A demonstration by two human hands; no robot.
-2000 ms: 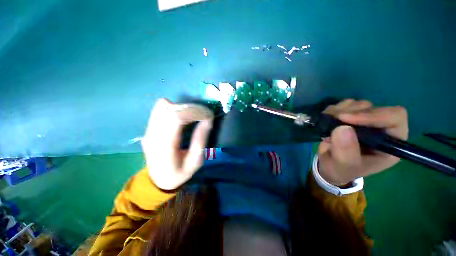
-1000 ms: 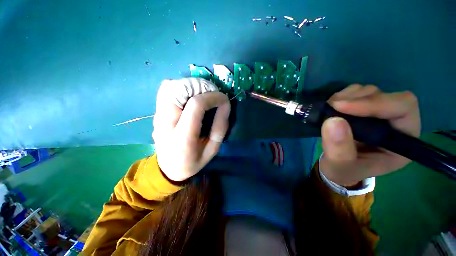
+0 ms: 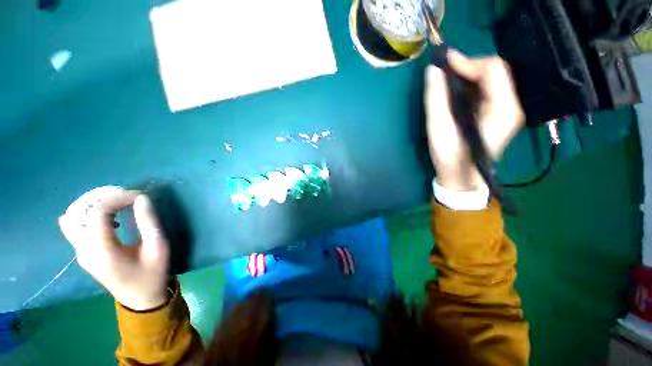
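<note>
The green PCB panel strip (image 3: 279, 187) lies on the blue-green bench top, with glare on its middle. My right hand (image 3: 475, 118) holds the black-handled soldering iron (image 3: 463, 100), its tip up at the round dish with grey contents (image 3: 397, 17); whether they touch is unclear. My left hand (image 3: 121, 239) is left of the strip, away from it, fingers curled with pale wire around them. A thin solder wire (image 3: 51, 280) trails from it to the lower left. The small components (image 3: 309, 137) lie in a loose pile behind the strip.
A white card (image 3: 243, 50) lies at the back left. A dark station box (image 3: 543, 61) with a cord stands at the back right. A small pale scrap (image 3: 61, 59) lies at the far left. The blue apron (image 3: 314, 264) is below the bench edge, above green floor.
My right hand has carried the iron from the strip up to the dish. My left hand has moved away left from the strip. The view has shifted, showing the card, dish and station.
</note>
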